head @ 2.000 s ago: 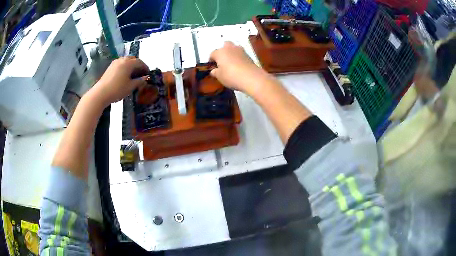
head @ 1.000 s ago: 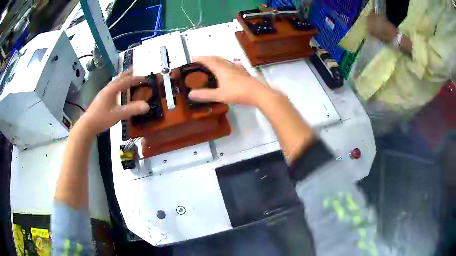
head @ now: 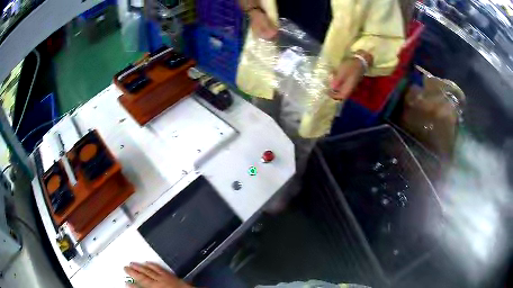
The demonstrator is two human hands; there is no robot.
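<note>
My left hand point(head: 152, 277) is at the bottom edge, cut off at the wrist. It lies palm down on the white machine top, fingers spread and empty, beside the dark touch screen point(head: 191, 225). A fingertip is at a small round button. My right hand is not in view; a strip of grey sleeve shows at the bottom edge. At left, the near orange-brown fixture point(head: 104, 194) holds two black parts point(head: 59, 187) point(head: 90, 156), with a silver bar between them. The far fixture point(head: 160, 101) also holds two black parts.
Right of the screen are a silver button point(head: 237, 184), a lit green button point(head: 252, 171) and a red knob point(head: 268, 156). A person in yellow point(head: 374, 39) holds clear plastic beyond the table. An open black bin point(head: 388, 197) stands at right. Blue crates point(head: 216, 48) stand behind.
The view has swung right, bringing the bin into view. Both hands have left the near fixture's parts. My left hand is now beside the screen; my right hand has gone out of view.
</note>
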